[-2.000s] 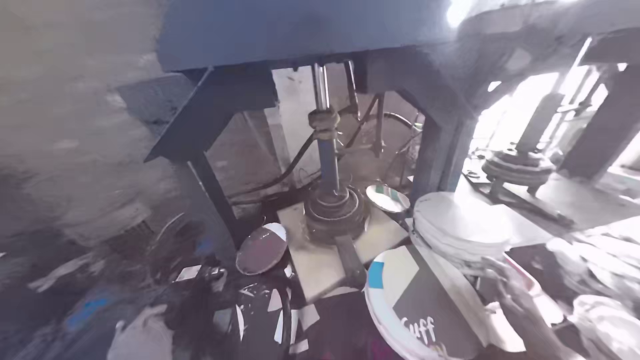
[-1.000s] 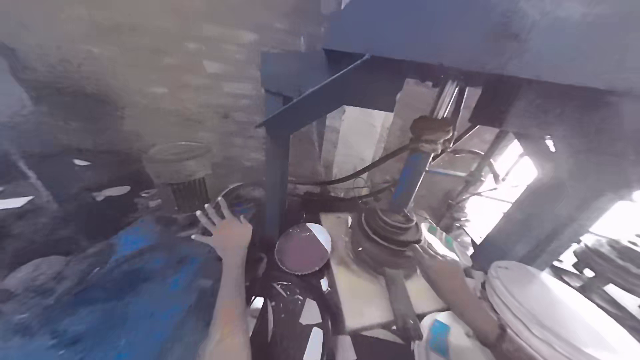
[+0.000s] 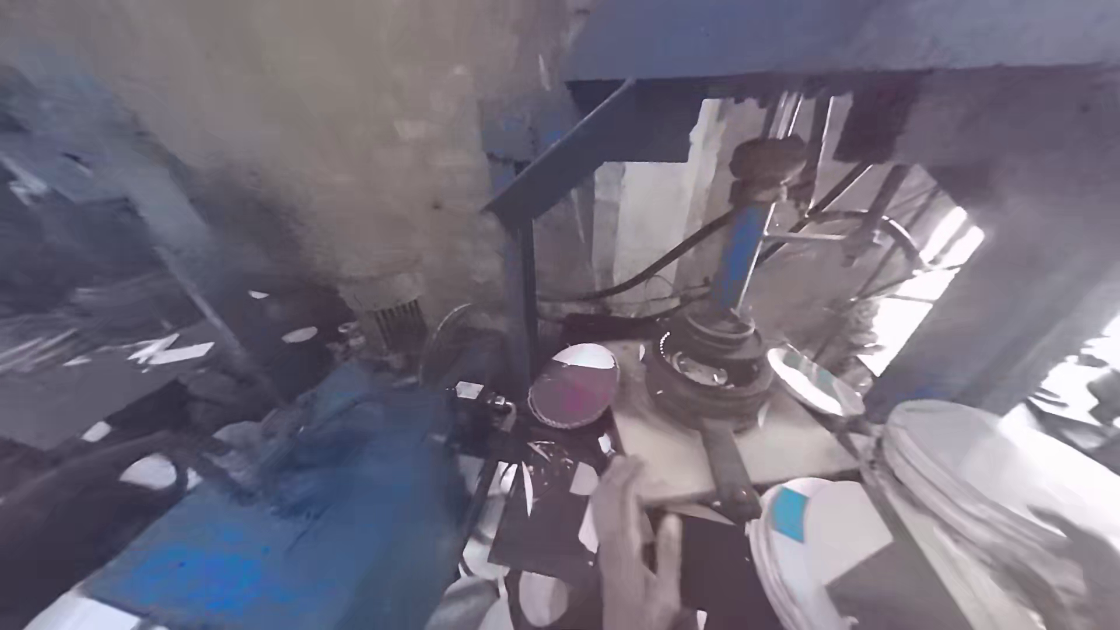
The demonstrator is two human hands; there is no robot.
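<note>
My left hand (image 3: 632, 547) is at the bottom centre, blurred, with its thumb apart from its fingers and nothing seen in it. It is just in front of the pale square plate (image 3: 669, 459) of a press. On the plate stands a round metal die (image 3: 709, 372) with a flat handle (image 3: 728, 468) towards me, under an upright press ram (image 3: 744, 249). A round disc with a dark reddish and white face (image 3: 575, 385) lies left of the plate. To the right are printed round discs (image 3: 844, 547). I cannot make out my right hand.
The blue steel press frame (image 3: 831, 39) spans the top, with a post (image 3: 523, 297) at left. A stack of pale round pieces (image 3: 954, 455) is at right. A blue sheet-like surface (image 3: 341, 516) and scattered scraps (image 3: 179, 352) are at left; a hose (image 3: 665, 262) hangs behind.
My left hand, raised with spread fingers at the left of the press a second ago, is now lower, before the plate. My right hand, then beside the die, no longer shows there.
</note>
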